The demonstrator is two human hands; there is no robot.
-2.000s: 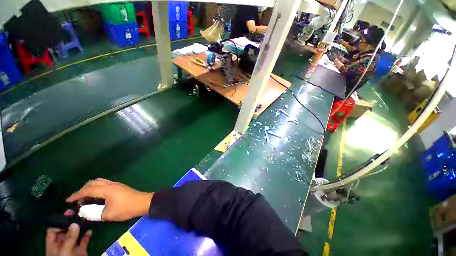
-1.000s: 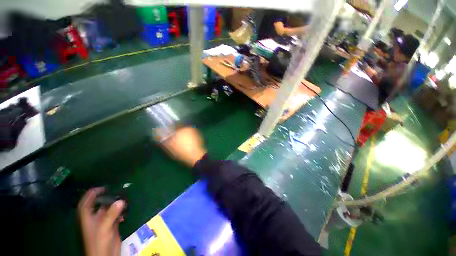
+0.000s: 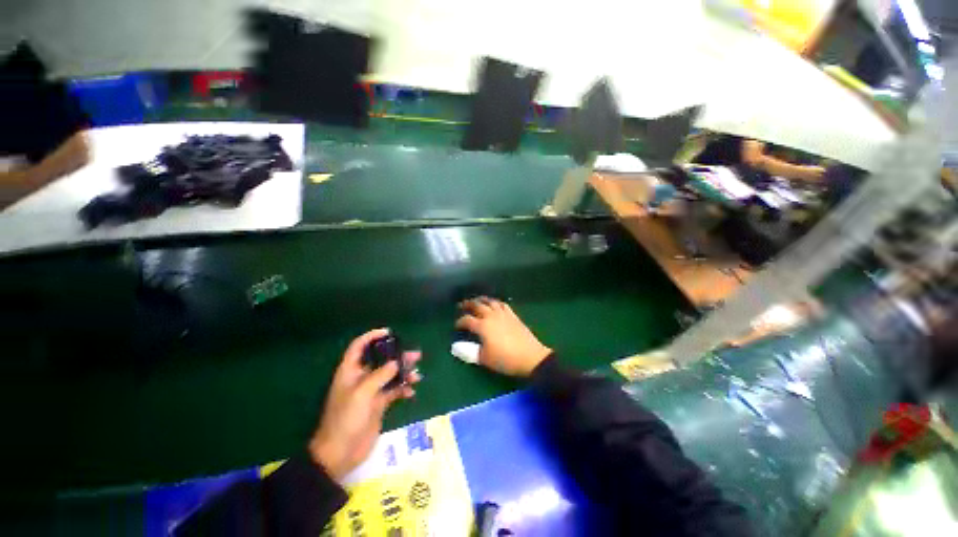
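Note:
My left hand (image 3: 362, 404) holds a small black housing (image 3: 382, 351) above the near edge of the belt, fingers wrapped around it. My right hand (image 3: 502, 338) is to its right over the green belt, fingers curled, with a white piece (image 3: 465, 351) at its lower fingers and something dark under the fingertips that is too blurred to name. The two hands are apart. A circuit board (image 3: 268, 290) with green parts lies on the belt beyond my left hand.
The green conveyor belt (image 3: 284, 362) runs sideways. A blue-and-yellow printed sheet (image 3: 446, 462) lies at the near edge. Across, a heap of black housings (image 3: 205, 173) lies on a white sheet (image 3: 268, 215) beside a coworker's arm (image 3: 47, 173). A slanted post (image 3: 756, 299) stands right.
The view has swung left, bringing the coworker's white sheet and heap further in. My right hand has come back nearer my left hand. The black housing shows more clearly in my left hand.

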